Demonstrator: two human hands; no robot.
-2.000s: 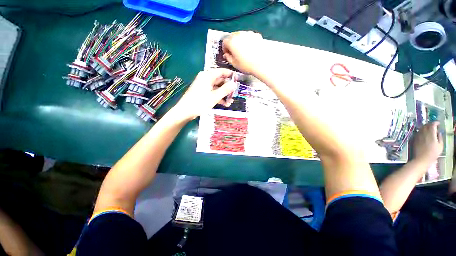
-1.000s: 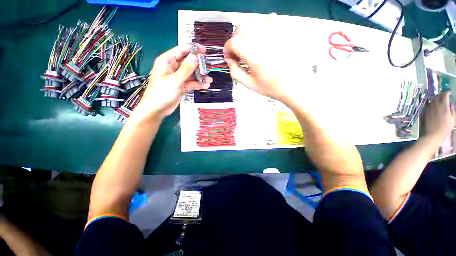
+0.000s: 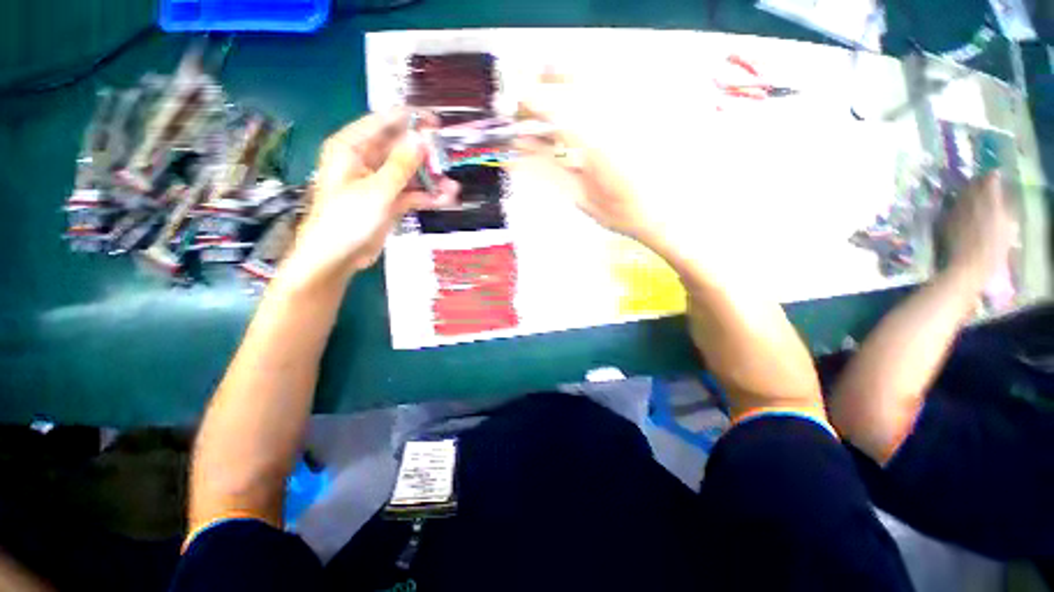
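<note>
My left hand (image 3: 368,185) holds a grey connector housing (image 3: 435,160) upright over the left end of the white wire tray (image 3: 566,272). Coloured wires (image 3: 480,147) run from the housing to the right. My right hand (image 3: 566,150) is at the far ends of these wires, its fingertips closed on them; the picture is blurred. Dark red wires (image 3: 453,83) lie behind the hands, black wires (image 3: 480,206) just in front of them, and red wires (image 3: 475,287) nearest me. Yellow wires (image 3: 650,281) lie by my right forearm.
Wired connectors (image 3: 185,174) are heaped on the green mat at left, with a blue bin (image 3: 245,14) behind. Red-handled scissors (image 3: 751,83) lie on the tray. Part-wired connectors (image 3: 888,237) lie at its right end. Another person's hand (image 3: 980,226) is over the neighbouring tray.
Both hands, the trays and the heap sit further left in the picture. My right hand was over the wires near the housing and now is at their far ends. The housing stays in my left hand.
</note>
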